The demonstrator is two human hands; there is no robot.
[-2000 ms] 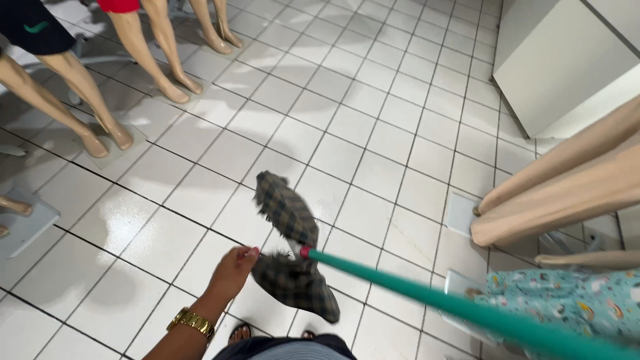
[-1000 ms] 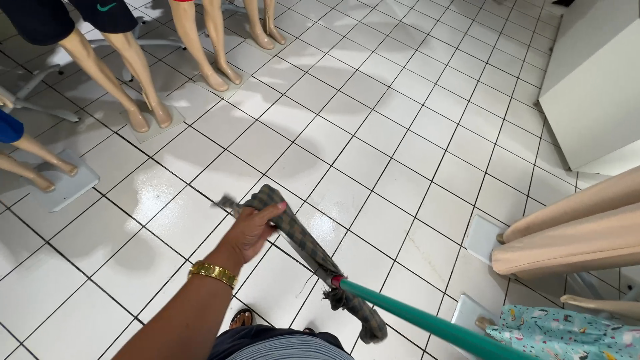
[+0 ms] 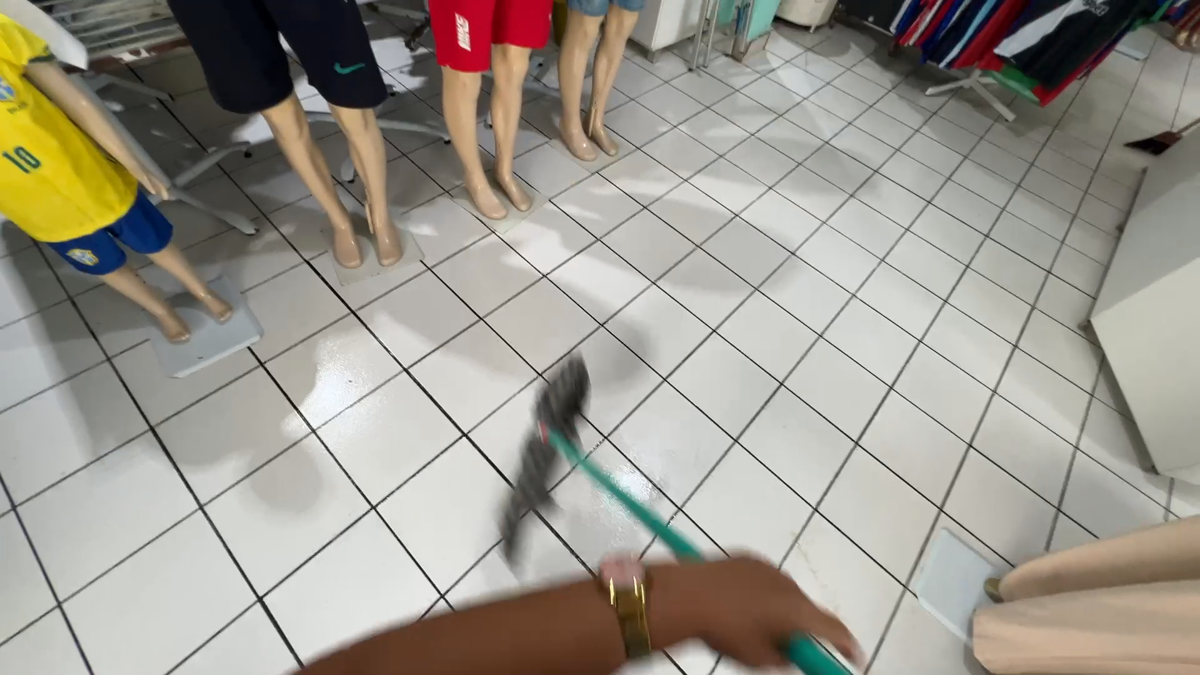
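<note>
My left hand (image 3: pixel 750 609), with a gold watch (image 3: pixel 629 605) on its wrist, is at the bottom, closed around a green pole (image 3: pixel 647 516). The pole slants up and left to a dark cloth (image 3: pixel 544 459), which is draped over the tool's head and blurred. The cloth lies at the white tiled floor (image 3: pixel 450 328); whether it touches the tiles I cannot tell. My right hand is out of view.
Mannequin legs in dark shorts (image 3: pixel 281 52) and red shorts (image 3: pixel 489 33) stand along the upper left. A child mannequin in a yellow shirt (image 3: pixel 61 141) is at far left. A white cabinet (image 3: pixel 1158 337), beige trousers (image 3: pixel 1106 609) and a clothes rack (image 3: pixel 980 89) are on the right.
My left hand has gone from the cloth to the green pole. The cloth-covered head has moved forward, away from my feet. The view has tilted up.
</note>
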